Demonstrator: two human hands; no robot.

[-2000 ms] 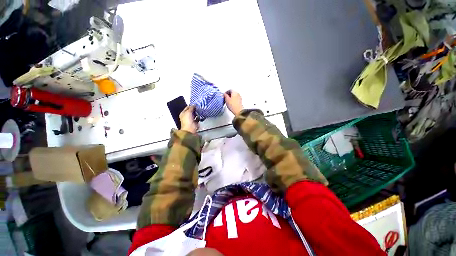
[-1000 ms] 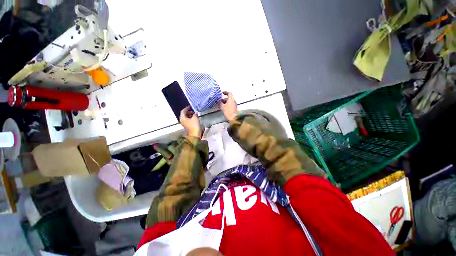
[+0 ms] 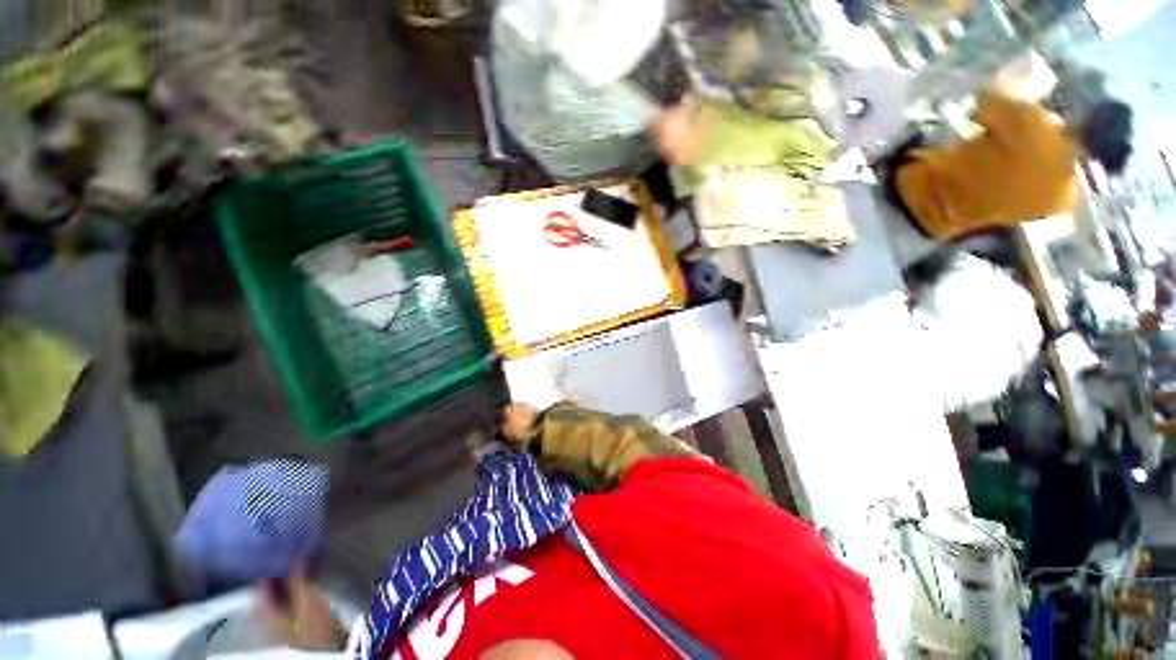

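A blue-and-white checked cloth [image 3: 258, 518] is at the lower left, blurred. My left hand [image 3: 303, 616], also blurred, is at its lower edge and grips it. My right hand [image 3: 519, 423] is small and partly hidden near the top of the striped apron [image 3: 471, 529], beside the green crate's lower right corner. Its fingers are not clear, and I cannot tell if it holds anything.
A green crate [image 3: 316, 406] holds pale pieces. Beside it, a yellow-edged white board [image 3: 580, 290] bears red scissors [image 3: 564, 230] and a black object [image 3: 610, 206]. A white box [image 3: 722, 361] adjoins the board. A person in orange-brown [image 3: 993, 168] is at the upper right.
The view has swung right, away from the sewing machine and phone. The checked cloth has left the white table with my left hand. My right hand has let go of it and is near the apron.
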